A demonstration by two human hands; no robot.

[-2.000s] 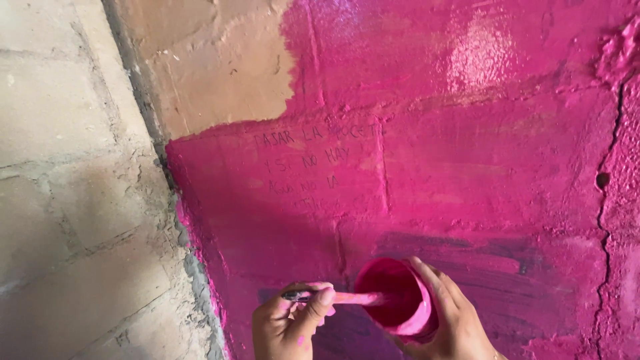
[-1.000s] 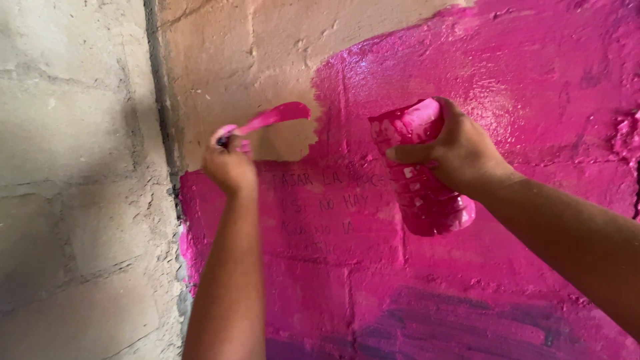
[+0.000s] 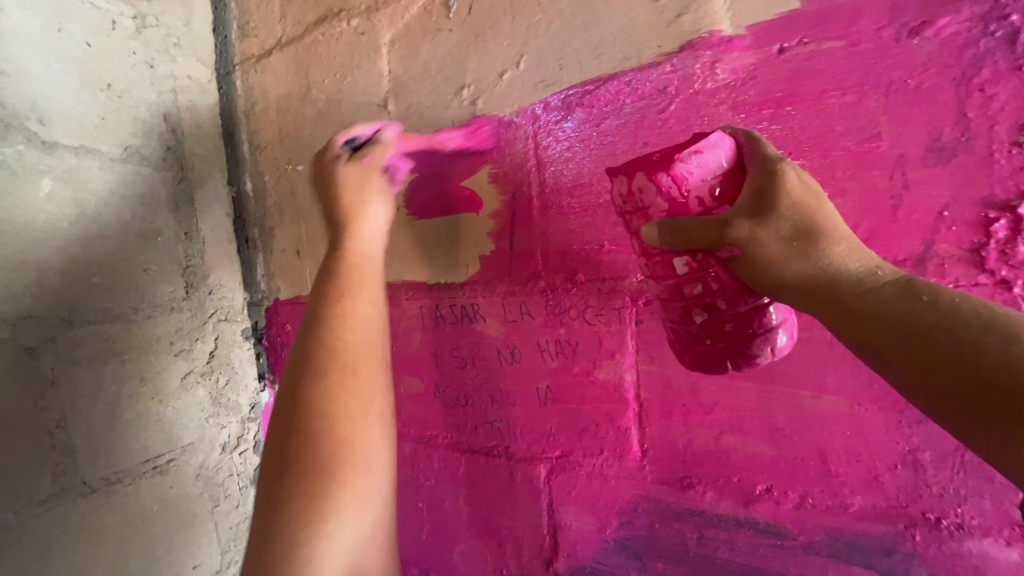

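My left hand [image 3: 358,180] is closed on the handle of a pink-covered paintbrush [image 3: 444,140], somewhat blurred, its bristle end pointing right against the wall. Just below the brush, fresh pink paint [image 3: 440,196] covers part of a tan patch. In my right hand [image 3: 768,216] is a plastic bottle [image 3: 712,312] with an open top, tilted to the left and smeared inside and out with pink paint. How much paint it holds cannot be seen.
The block wall is painted pink [image 3: 496,504] below and to the right, with bare tan plaster [image 3: 320,80] above. Faint handwriting [image 3: 512,352] shows through the pink. A bare grey block wall [image 3: 120,384] meets it at a dark corner joint [image 3: 232,160] on the left.
Two seconds ago the brush was inside the bottle's mouth, low on the wall. Both hands have since moved up and apart, and new pink paint shows on the tan patch.
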